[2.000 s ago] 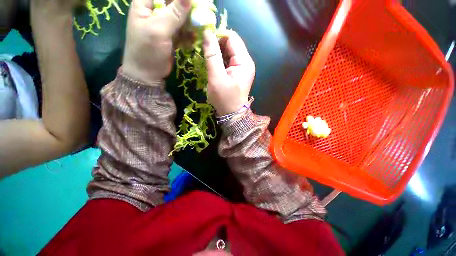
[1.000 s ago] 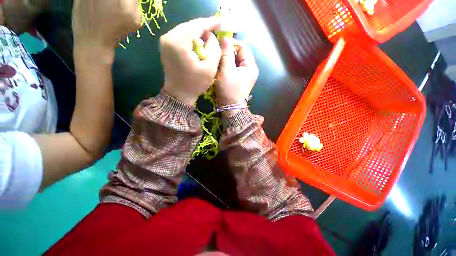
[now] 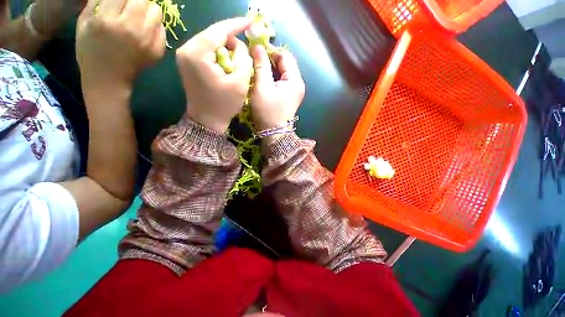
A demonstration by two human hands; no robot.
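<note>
My left hand (image 3: 217, 74) and my right hand (image 3: 275, 90) are close together above the dark-green table, at the top centre. Their fingertips meet on a small pale yellow-green moulded figure (image 3: 260, 31) with white on it. My left hand also has a yellow-green lump (image 3: 225, 60) in its curled fingers. Yellow-green waste (image 3: 249, 167) hangs or lies in a lacy strand below the hands, between my sleeves. Its upper part is partly hidden by the hands. An orange-red basket (image 3: 387, 213) at the right holds one small pale-yellow piece (image 3: 379, 168).
A second orange-red basket (image 3: 458, 15) stands beyond the first. Black straps (image 3: 548, 139) lie at the far right, with more at the lower right. Another person's hand (image 3: 121, 37) is close at the left, with yellow-green waste (image 3: 168, 18). The table edge runs before me.
The view has shifted, bringing the second basket into sight since the earliest frame. My hands remain together at the figure, which now shows more clearly. The other person's arm shows more at the left.
</note>
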